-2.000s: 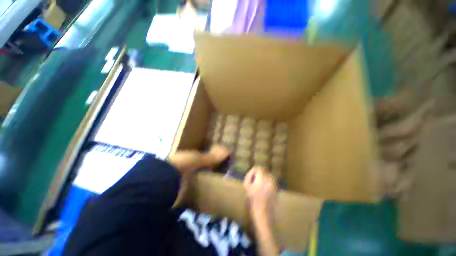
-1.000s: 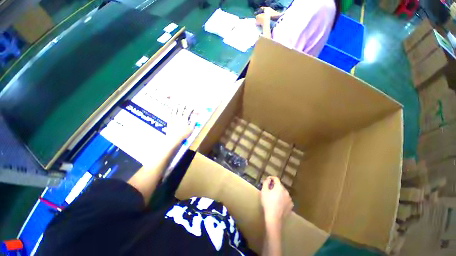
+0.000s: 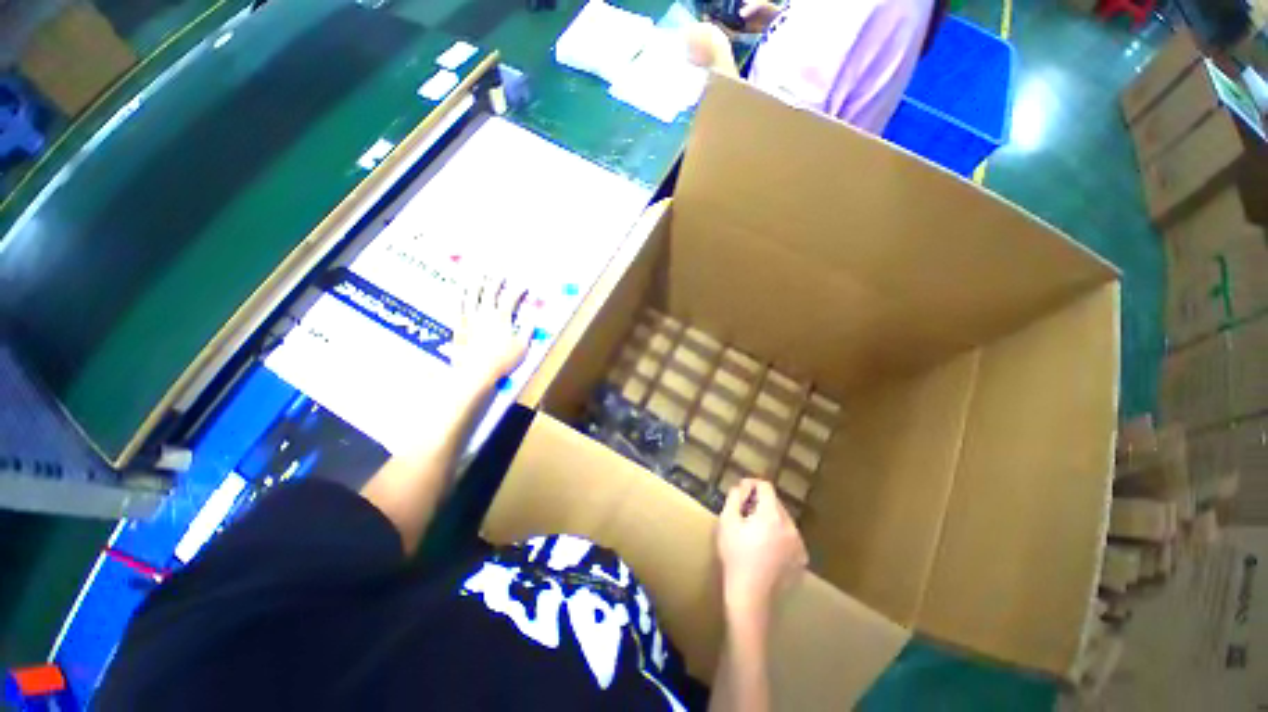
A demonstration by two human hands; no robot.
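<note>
A large open carton (image 3: 862, 223) stands in front of me with its flaps up. A grid of cardboard dividers (image 3: 723, 390) covers its bottom, and dark bagged products (image 3: 637, 429) lie along its near left side. My left hand (image 3: 490, 331) is spread, fingers apart, over the white printed bench covering (image 3: 376, 365) left of the carton. My right hand (image 3: 758, 531) is curled at the carton's near edge, with a small dark spot between thumb and fingers; whether it holds something is unclear.
A green conveyor (image 3: 209, 209) runs on the left. A person in a pink top (image 3: 841, 63) is beyond the carton, beside a blue bin (image 3: 953, 98). Cardboard boxes (image 3: 1203, 334) and loose divider strips (image 3: 1140, 522) are on the right. A red pen (image 3: 136, 565) lies lower left.
My left hand has left the carton since the earliest frame and lies over the bench covering, its fingers now more spread. My right hand stays near the carton's near edge.
</note>
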